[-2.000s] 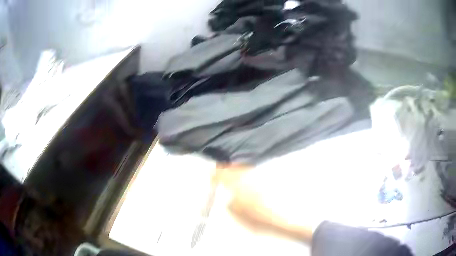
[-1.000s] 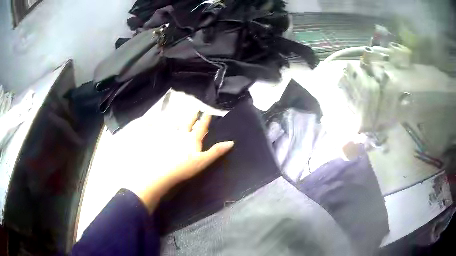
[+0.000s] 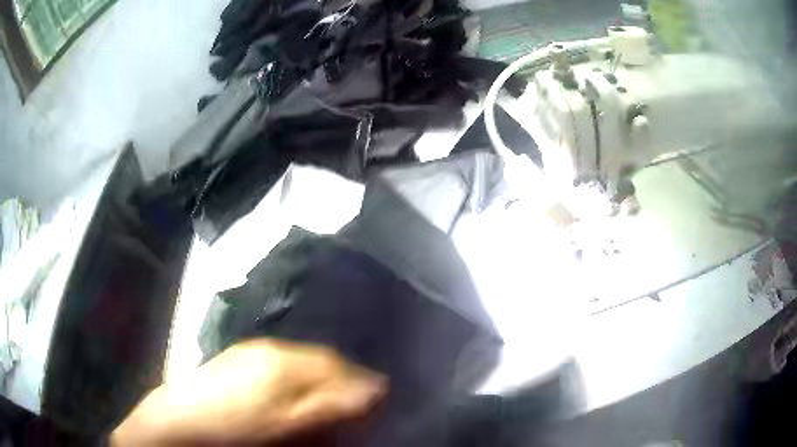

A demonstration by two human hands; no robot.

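Note:
A dark garment piece (image 3: 349,306) lies rumpled on the white table in front of me, with a paler grey part towards the machine. My left hand (image 3: 271,393) is blurred at the lower left, over the garment's near part. Its fingers look bent, but whether they grip the cloth cannot be told. My right hand is not in view. The cream-white sewing machine (image 3: 603,122) stands at the upper right. Its needle area is washed out by a glaring lamp (image 3: 533,192).
A heap of black and grey garments (image 3: 349,79) lies at the back of the table. A dark recess (image 3: 114,288) and a separate pale surface are at the left. The table's curved edge (image 3: 664,297) runs along the right. A barred window (image 3: 61,26) shows at the upper left.
My left hand has moved down towards me, from open and spread to bent and blurred. The garment is more bunched and has shifted. The view has turned. The right hand seen earliest is gone.

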